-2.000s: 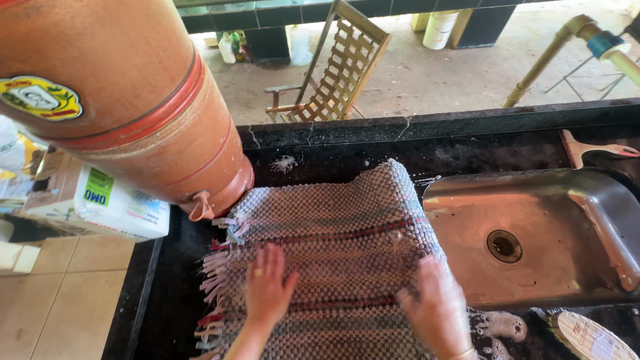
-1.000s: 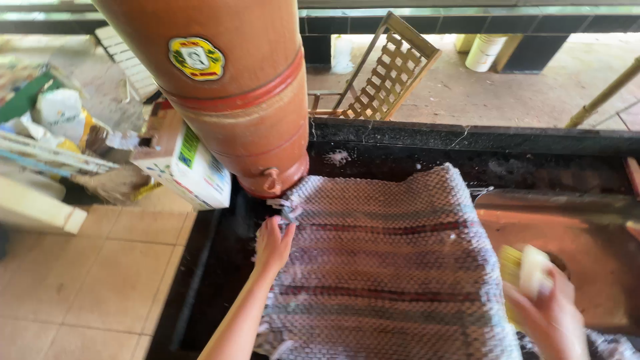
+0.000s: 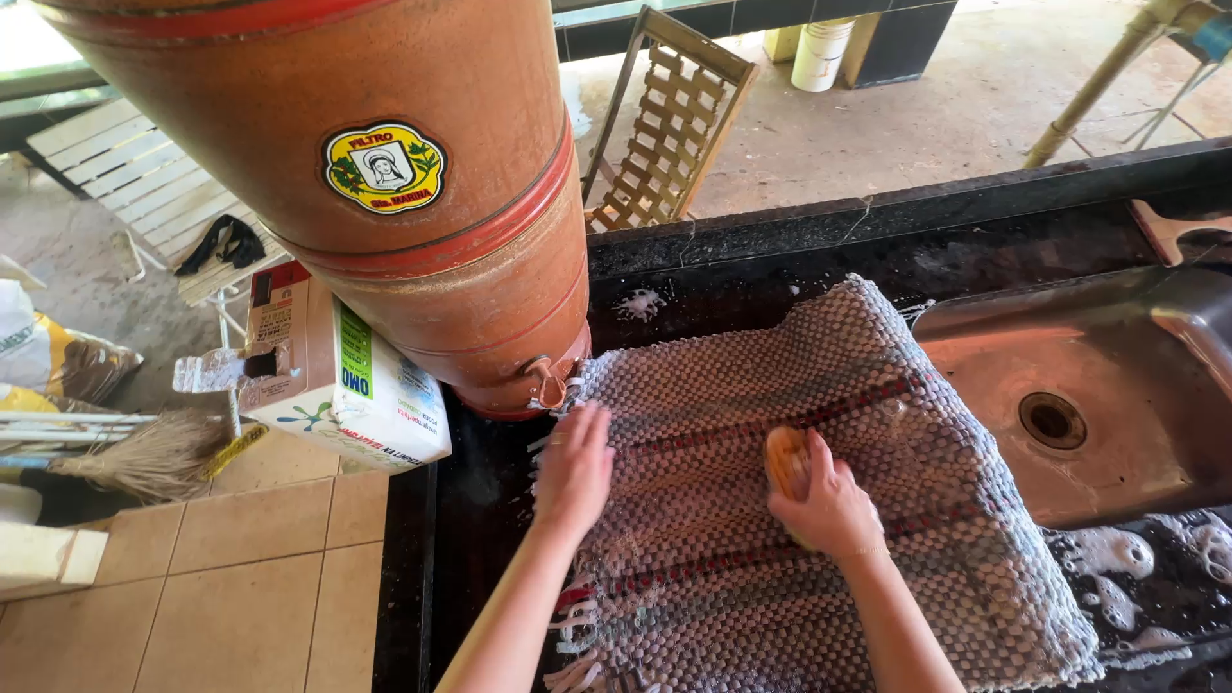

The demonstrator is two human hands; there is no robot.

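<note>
A woven rag rug (image 3: 731, 500), grey with dark red stripes and a fringed left edge, lies over the black stone counter and reaches the sink's left rim. My right hand (image 3: 833, 505) grips a scrubbing brush (image 3: 788, 462), yellowish and oval, against the middle of the rug. Its underside is hidden. My left hand (image 3: 575, 472) rests on the rug's fringed upper left edge, fingers nearly flat, holding nothing that I can see. Just beyond those fingers is the small tap (image 3: 550, 381) of a clay water filter (image 3: 452, 241).
Right of the rug is a stainless steel sink (image 3: 1136, 385), with a squeegee (image 3: 1160, 236) behind it. Suds (image 3: 1107, 553) lie on the counter in front. A detergent box (image 3: 385, 404) stands left of the filter. A wooden folding chair (image 3: 664, 125) is beyond the counter.
The brush in my right hand has moved from beside the sink onto the rug; two seconds ago that hand lay on the rug with no brush visible. The view has shifted.
</note>
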